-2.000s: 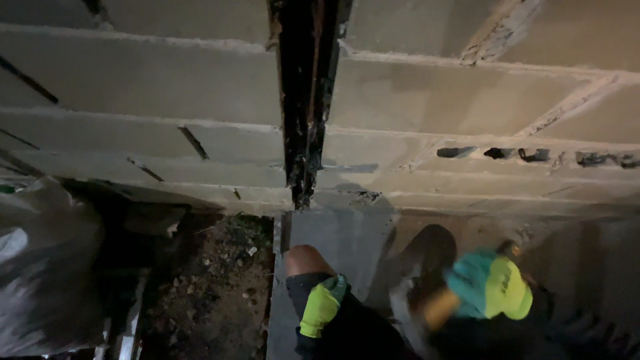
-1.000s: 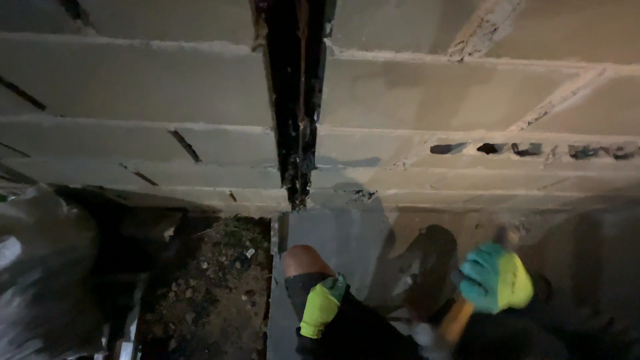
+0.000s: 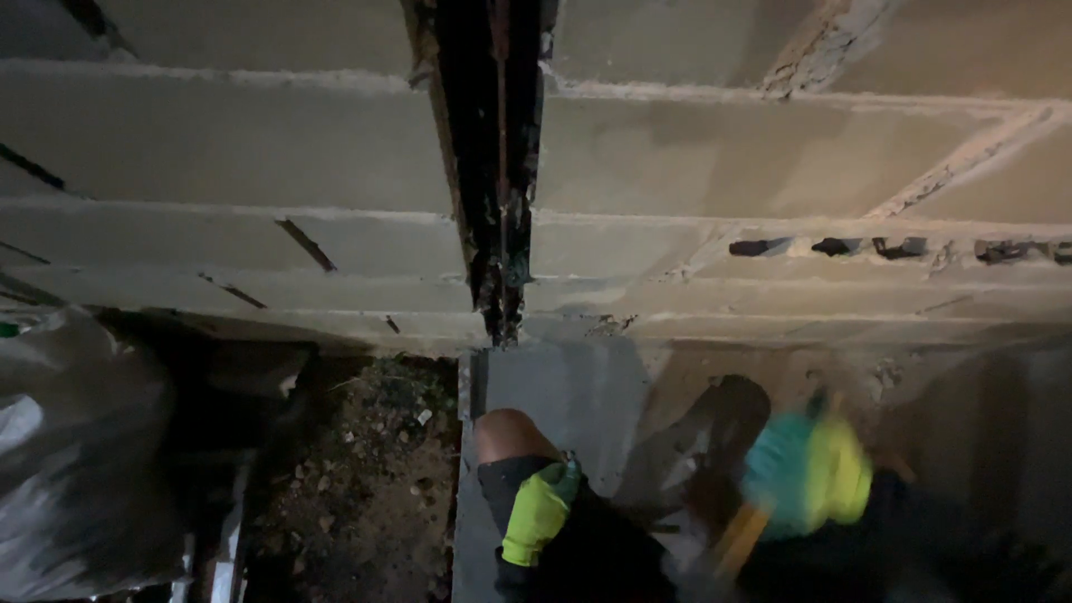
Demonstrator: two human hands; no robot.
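My right hand (image 3: 804,473), in a teal and yellow-green work glove, is blurred and closed around the yellow-orange handle (image 3: 741,536) of a tool. The tool's far end is too blurred and dark to name. My left hand (image 3: 540,507), in a similar glove, rests on the dark cloth over my bent leg, just below the bare knee (image 3: 511,431). Its fingers are mostly hidden, so their pose is unclear. Past the knee lies a grey concrete slab (image 3: 569,385), with a dark shadow to its right.
A block wall (image 3: 670,159) rises ahead, with a tall dark gap (image 3: 494,167) holding a rusty bar and a row of holes (image 3: 833,246) at right. Rubble-strewn soil (image 3: 368,494) lies left of the slab's edge. A large pale plastic sack (image 3: 75,452) stands at far left.
My right hand has kept moving about over the right side, the handle still in it; it is a little lower and left of where it was a second ago. My left hand has stayed on the leg.
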